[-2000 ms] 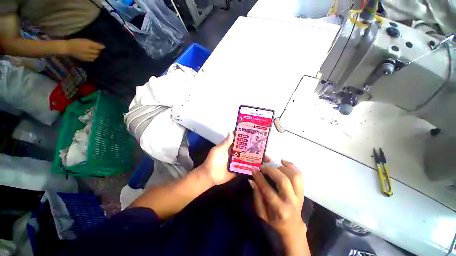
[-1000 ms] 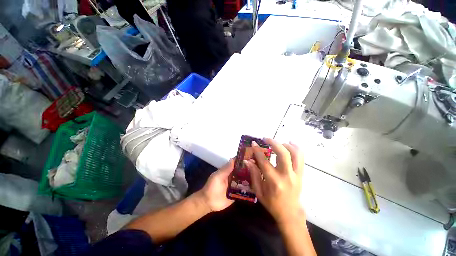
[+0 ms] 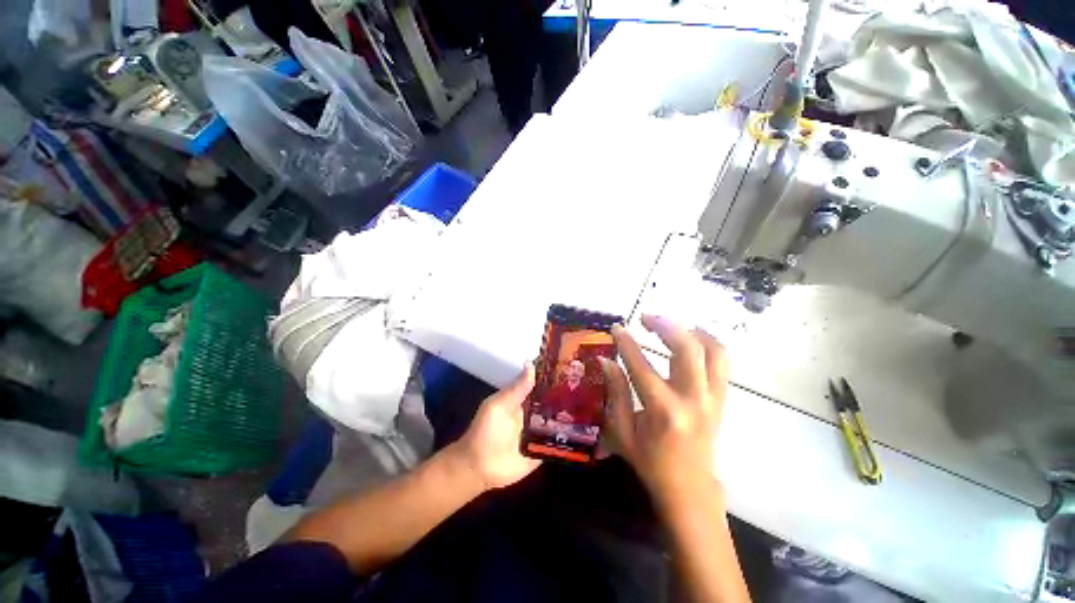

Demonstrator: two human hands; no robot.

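A smartphone with a lit screen, showing a figure in red on an orange ground, is upright in my left hand, in front of the white table's near edge. My left hand grips the phone's left side. My right hand is at the phone's right edge, its fingers apart and bent, the index fingertip near the screen's upper right. Whether it touches the phone cannot be told. My right hand holds nothing visible.
Yellow thread snips lie on the white table, right of my hand. The sewing machine stands behind. Off-white garments hang over the table's left edge. A green basket and a blue bin are at left.
The phone's screen has gone from a pink and red page to a picture of a figure. My right fingers have moved off the screen to its right edge. The view has shifted.
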